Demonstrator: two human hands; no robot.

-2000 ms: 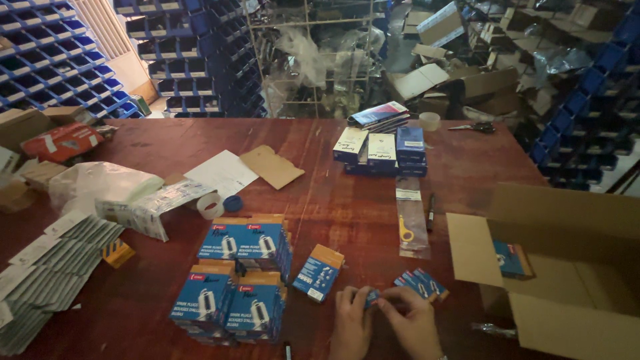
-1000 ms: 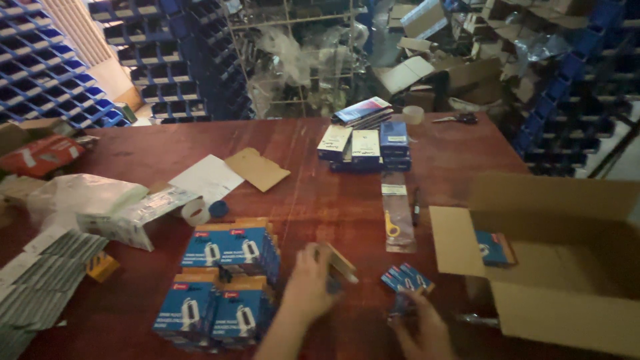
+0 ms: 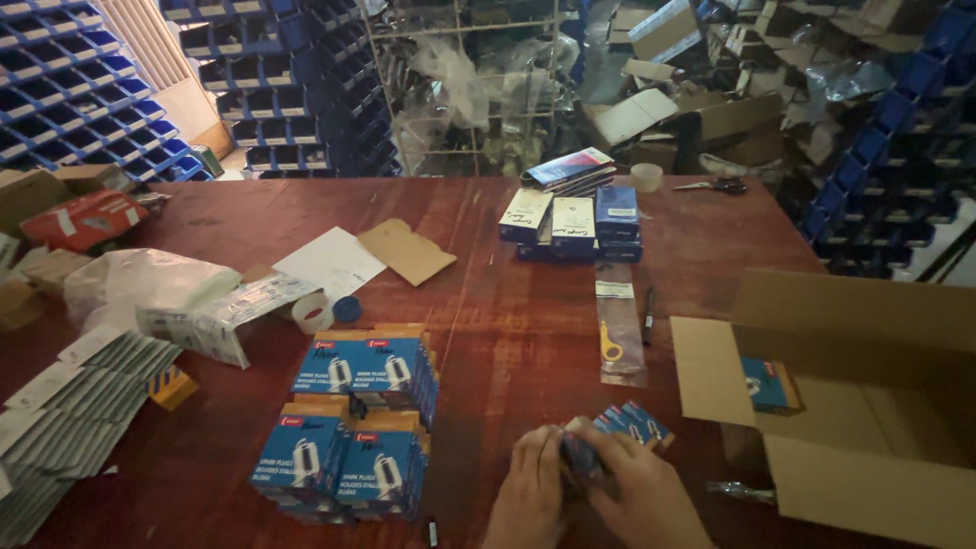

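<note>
Near the front edge of the red-brown table, my left hand (image 3: pixel 534 480) and my right hand (image 3: pixel 633 480) are close together around a small dark blue box (image 3: pixel 581 456), blurred and mostly hidden by the fingers. Just behind my right hand lie several small blue spark plug boxes (image 3: pixel 631 428) side by side. To the left stand stacks of larger blue-and-orange spark plug cartons (image 3: pixel 381 469). At the right an opened cardboard box (image 3: pixel 839 488) holds a blue-and-orange carton (image 3: pixel 768 385).
A plastic sleeve with a yellow piece (image 3: pixel 611 343) lies beside a black marker (image 3: pixel 649 316). Behind are stacked blue-and-white boxes (image 3: pixel 573 221), a tape roll (image 3: pixel 646 177) and scissors (image 3: pixel 713 185). Grey packets (image 3: pixel 84 412), plastic bags (image 3: pixel 152 282) and torn cardboard (image 3: pixel 408 250) are at left.
The orange-and-blue carton that stood right of the stacks is no longer there; a second ago my left hand was at it. My left hand has since moved right, to my right hand.
</note>
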